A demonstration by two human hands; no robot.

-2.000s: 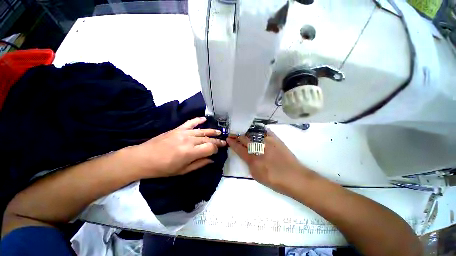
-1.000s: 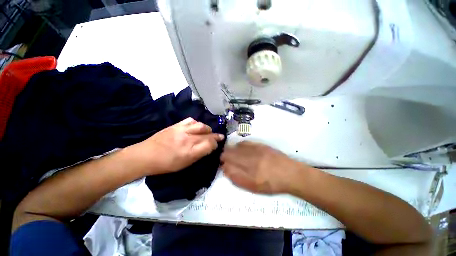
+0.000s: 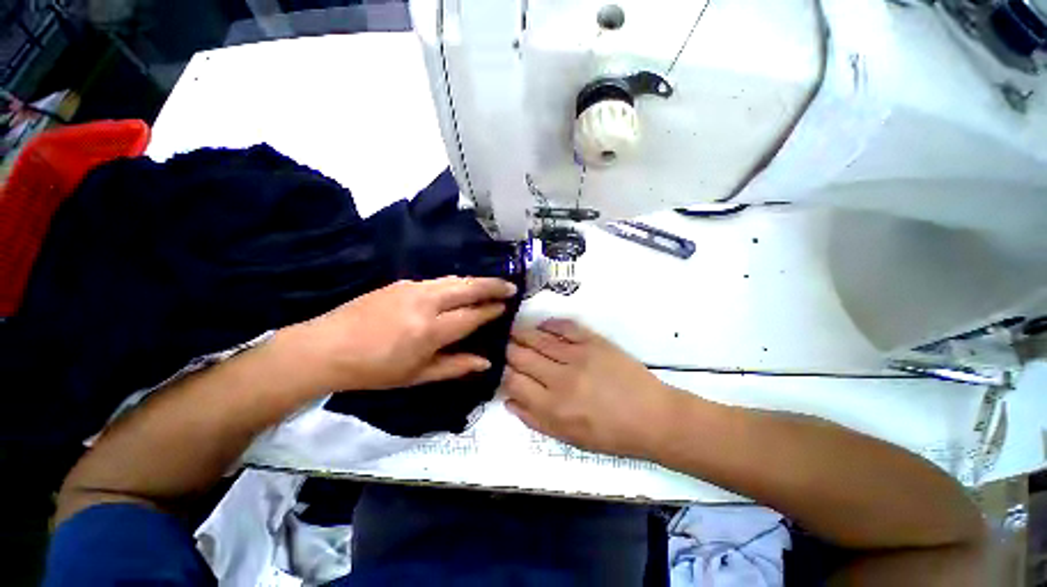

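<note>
The dark body fabric [image 3: 218, 252] lies bunched left of the needle, its right edge running under the presser foot [image 3: 526, 261] of the large white sewing machine [image 3: 712, 103]. My left hand [image 3: 419, 333] lies flat on the dark fabric, fingertips just in front of the foot. My right hand [image 3: 586, 384] is at the fabric's right edge, fingers bent, nearer the table's front; its fingertips meet the edge, and whether they pinch it is hidden. A white panel [image 3: 327, 441] shows under the dark fabric and my left forearm.
A red plastic basket [image 3: 57, 172] stands left of the table. Thread snips [image 3: 649, 237] lie on the machine bed behind the foot. A printed ruler [image 3: 574, 456] runs along the front edge. White cloth [image 3: 258, 527] hangs below the table.
My right hand has moved from beside the presser foot towards the table's front, along the fabric edge. My left hand stays on the fabric. The camera view has shifted.
</note>
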